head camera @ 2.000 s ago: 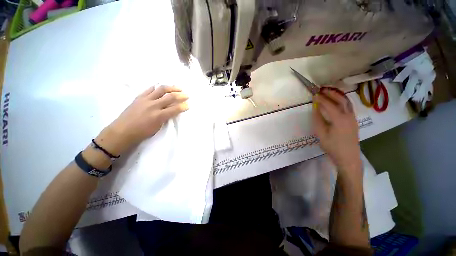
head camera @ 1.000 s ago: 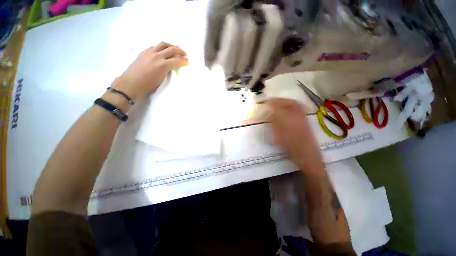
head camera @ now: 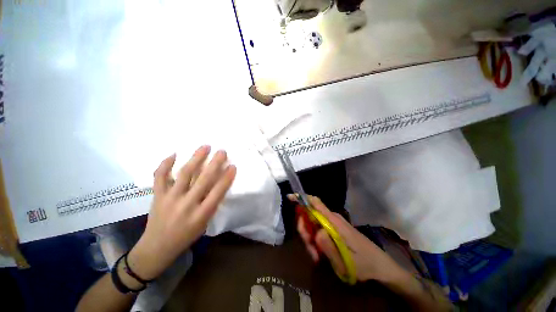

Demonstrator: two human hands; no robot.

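A white fabric piece [head camera: 253, 198] lies over the table's front edge and partly hangs toward my lap. My left hand [head camera: 194, 194] rests on it with fingers spread, pressing it flat. My right hand [head camera: 329, 234] holds scissors [head camera: 292, 173] with red and yellow loop handles. Their blades point up and left at the fabric's right edge. Whether they touch the cloth is hard to tell. A thin strip or fold of white cloth [head camera: 291, 127] lies just beyond the blade tips.
The machine bed [head camera: 378, 64] is at the top, with the needle area at the picture's upper rim. A second pair of scissors [head camera: 501, 66] and white strips [head camera: 541, 52] are at far right. A white fabric stack [head camera: 424, 192] lies low at right, above a blue object [head camera: 478, 268].
The view has shifted down. My right hand has taken up the scissors from beside the needle area. The fabric and my left hand are now at the front edge, away from the needle.
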